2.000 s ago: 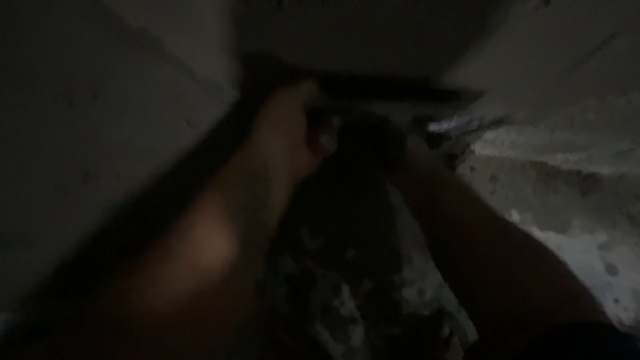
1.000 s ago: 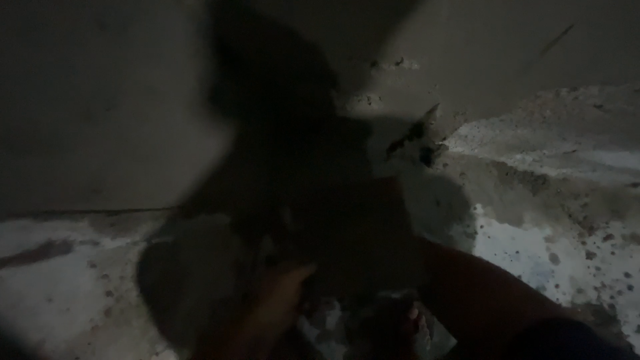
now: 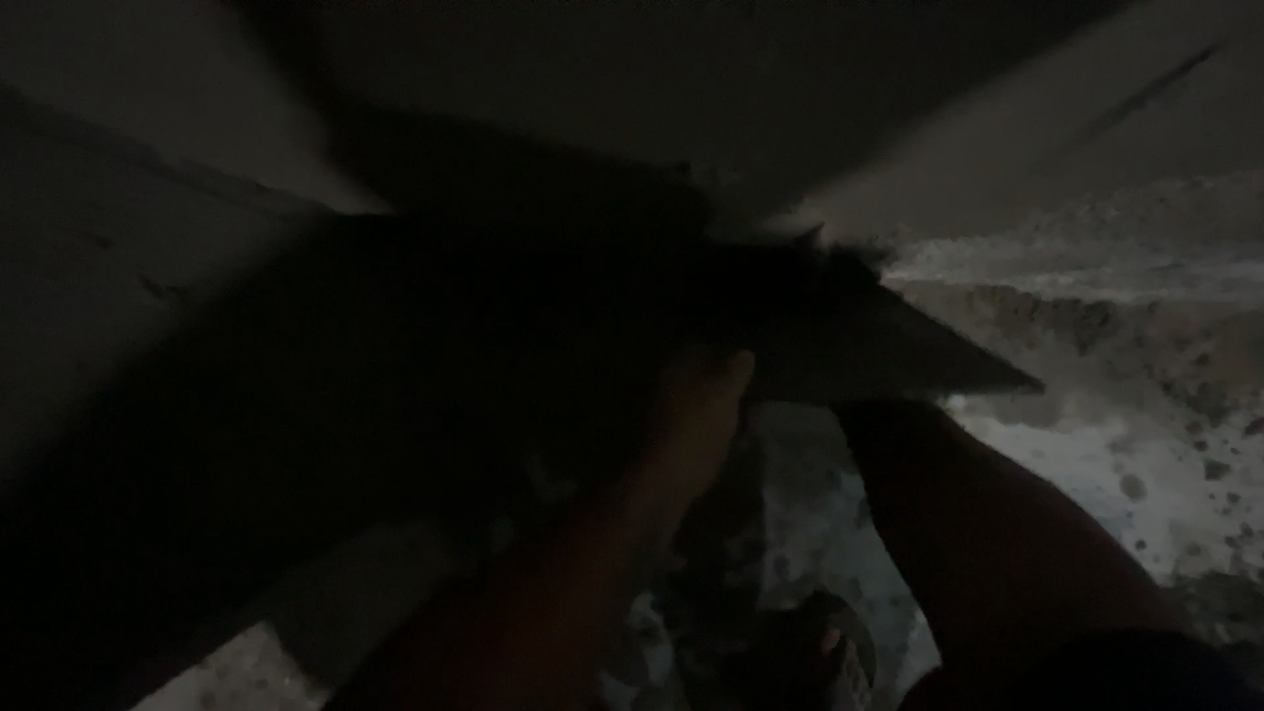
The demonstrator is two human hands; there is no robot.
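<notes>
The view is very dark. A flat dark board or plate [image 3: 889, 355] with a pointed right corner lies across the middle. My left hand [image 3: 716, 395] is at its near edge, thumb up against it; the fingers are lost in shadow. My right forearm [image 3: 987, 523] reaches up from the lower right and passes out of sight beneath the flat piece, so my right hand is hidden. What the flat piece is made of cannot be told.
A smooth grey wall [image 3: 1027, 109] rises ahead, with broad shadows over it. Along its foot at the right runs a rough ledge [image 3: 1066, 267]. The floor [image 3: 1066, 474] is spattered with pale and dark patches. A shoe or foot [image 3: 839, 652] shows at the bottom.
My left hand has moved up and to the right since one second ago. The flat piece now appears tilted, its pointed corner reaching farther right. The view has shifted.
</notes>
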